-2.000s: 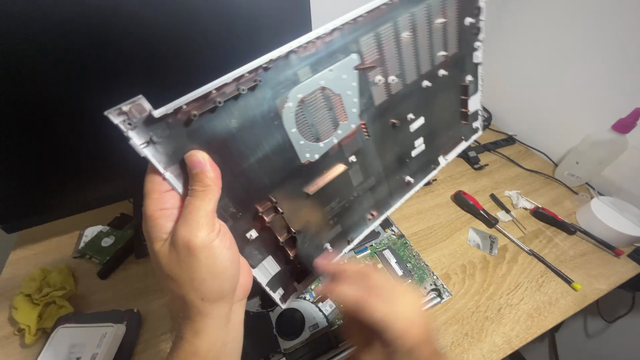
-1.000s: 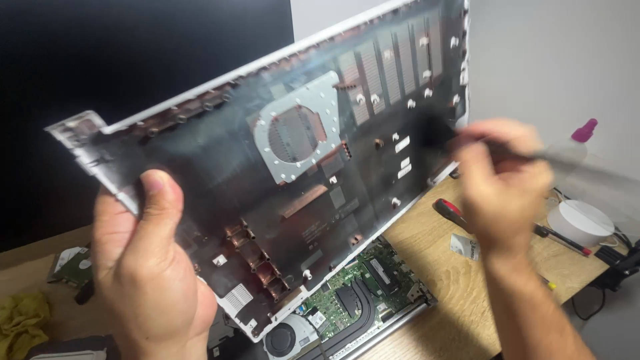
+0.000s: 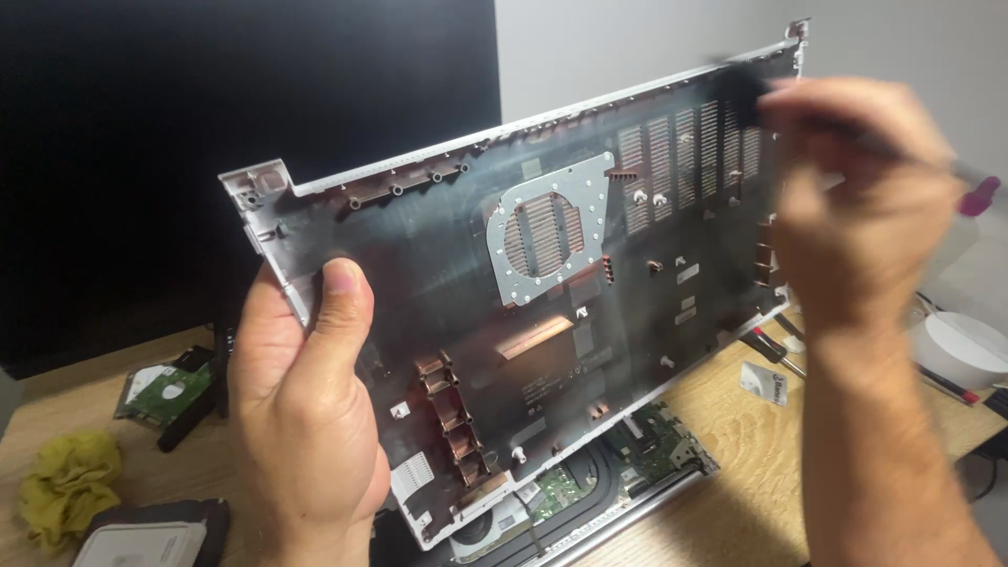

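My left hand grips the left edge of a laptop bottom cover, thumb on its dark inner face. The cover is tilted up, showing a metal fan-grille plate, vent slots and copper-coloured standoffs. My right hand, blurred, holds a dark brush against the cover's upper right area, over the vents. Below the cover lies an opened laptop base with a green circuit board, heat pipes and a fan, partly hidden.
A dark monitor stands behind. At left are a hard drive, a yellow cloth and a boxy dark-and-white device. At right lie a screwdriver, a small packet and a round white container.
My right hand has moved from the cover's lower edge to its right side, then up to the upper right vents. My left hand keeps its hold on the cover.
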